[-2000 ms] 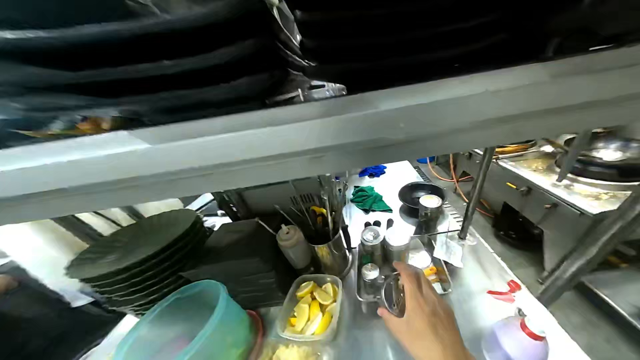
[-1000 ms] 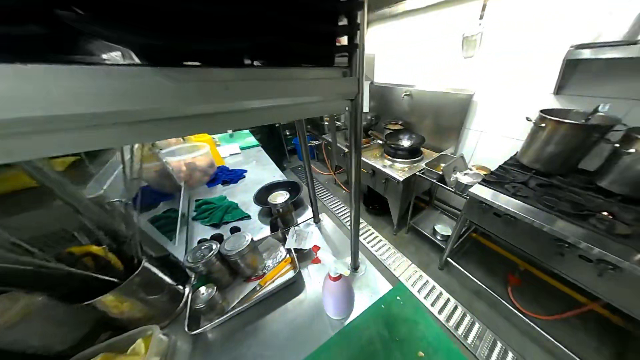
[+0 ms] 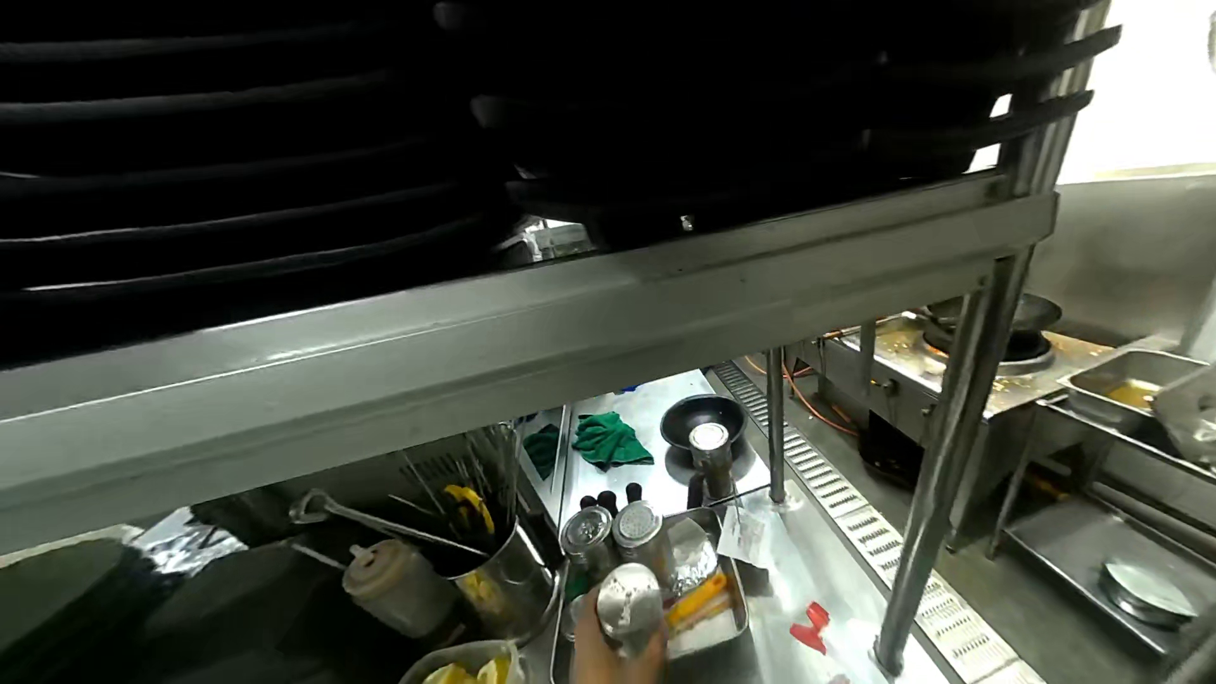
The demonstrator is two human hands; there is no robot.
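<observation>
My left hand is outside the view. At the bottom centre, my right hand (image 3: 613, 655) holds a shaker jar with a metal lid (image 3: 629, 598) over the steel tray (image 3: 739, 598). Two more lidded shakers (image 3: 586, 537) (image 3: 639, 530) stand in that tray, beside a yellow-handled tool (image 3: 696, 600) and some crumpled clear wrap. A metal utensil container (image 3: 508, 584) and a squeeze bottle (image 3: 394, 579) are left of the tray. Below them, a plastic tub holds lemon wedges (image 3: 465, 673). Behind the tray are a black pan (image 3: 703, 418) and a green cloth (image 3: 610, 442).
A metal shelf edge (image 3: 570, 332) with stacked dark plates crosses above the counter. A shelf post (image 3: 950, 465) rises at the right, near red clips or scraps (image 3: 810, 627). Beyond a floor drain (image 3: 855, 522) stand a wok burner (image 3: 1016, 366) and a steel cart (image 3: 1092, 541).
One second ago no hand was visible; now my right hand is in view, holding a shaker. The view has swung back left toward the shelf.
</observation>
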